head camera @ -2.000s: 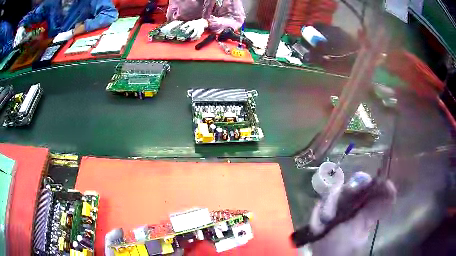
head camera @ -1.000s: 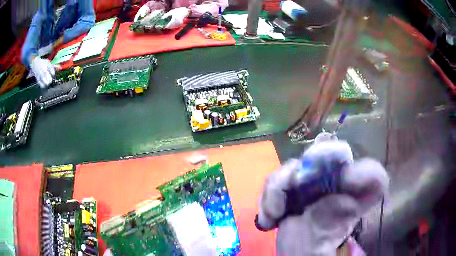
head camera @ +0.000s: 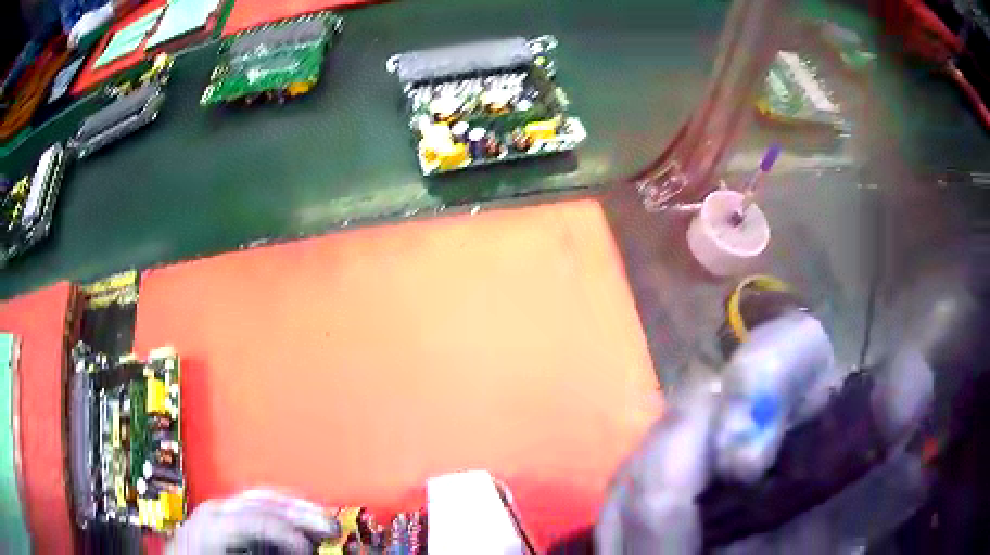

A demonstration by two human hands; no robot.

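Note:
A circuit board (head camera: pixel 375 533) with yellow parts and a glaring white block (head camera: pixel 469 515) shows at the bottom edge, over the orange-red mat (head camera: pixel 402 347); most of it is cut off. My left hand (head camera: pixel 252 525), in a whitish glove, grips its left end and is partly cut off. My right hand (head camera: pixel 749 417), gloved and blurred, is at the lower right, off the mat's right side. It is closed around a dark, long tool (head camera: pixel 809 482). A blue spot shows by its fingers; what it belongs to is unclear.
A white pot (head camera: pixel 728 234) with a blue-ended pen stands right of the mat, a yellow ring (head camera: pixel 749 304) below it. Another board unit (head camera: pixel 141 444) lies left of the mat. Several boards, one central (head camera: pixel 489 108), lie on the green conveyor (head camera: pixel 326 163) beyond.
The board was green side up over the mat; now it is at the bottom edge with components showing. My left hand has come into view. My right hand has shifted right, uncovering the pot.

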